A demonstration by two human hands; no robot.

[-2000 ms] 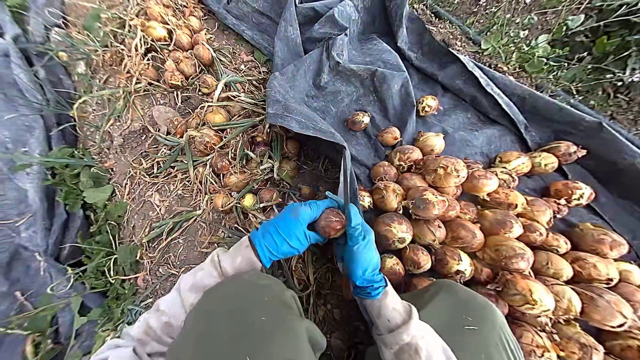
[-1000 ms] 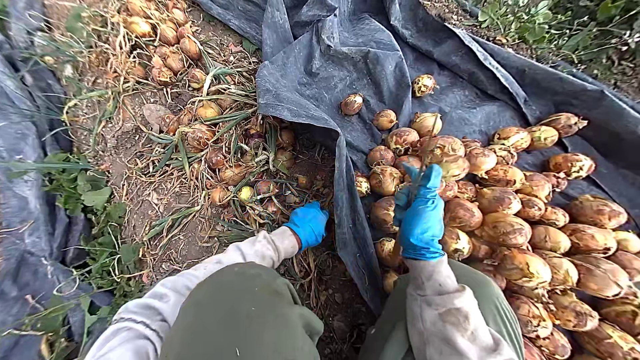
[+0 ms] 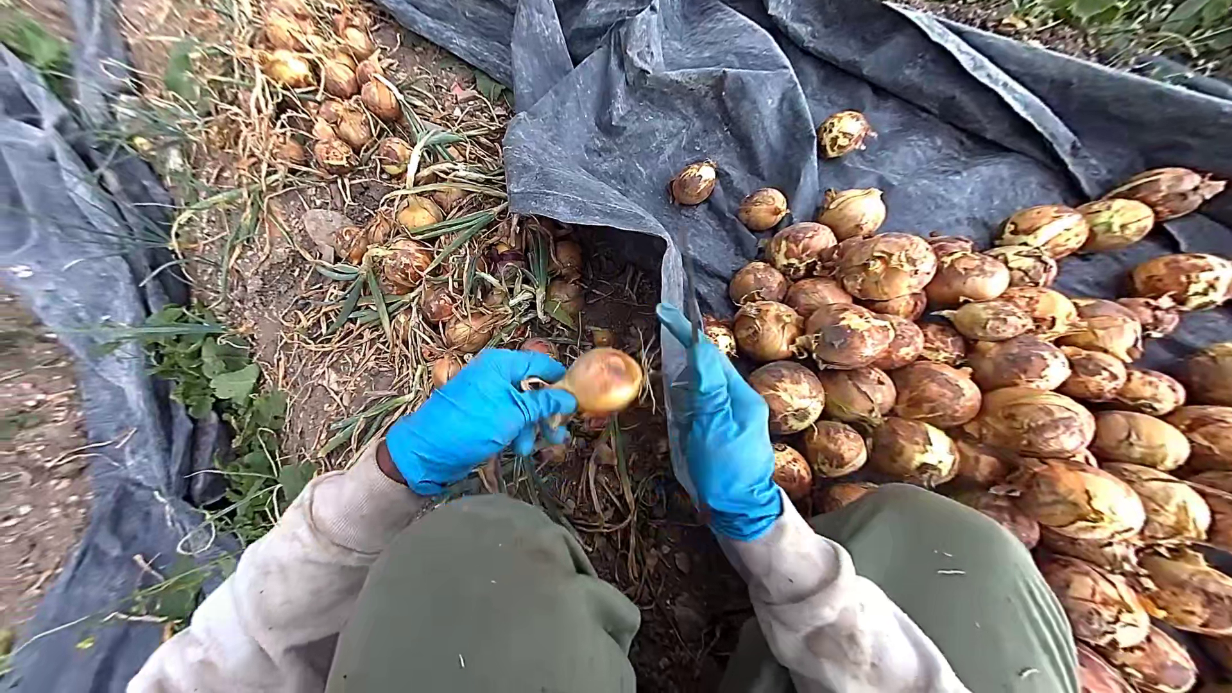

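Note:
My left hand [image 3: 491,414], in a blue glove, grips a yellow onion [image 3: 603,381] by its neck, with the bulb pointing right. To its right, my right hand [image 3: 722,433], gloved in blue too, holds a thin dark blade [image 3: 689,289] pointing away from me; its handle is hidden in the fingers. The blade and the onion are apart. Right of that hand lies a large pile of topped onions [image 3: 934,395] on grey fabric sheet. Onions with green and dry tops [image 3: 462,298] lie on the soil beyond my left hand.
The grey fabric sheet [image 3: 654,125] has a folded edge beside my right hand. Another sheet [image 3: 87,318] runs along the far left, with green weeds [image 3: 231,380] beside it. More onions [image 3: 337,77] lie at the upper left. My knees are at the bottom.
My left hand has come up from the ground with an onion in it. My right hand has moved left from over the pile, and the blade now shows more plainly.

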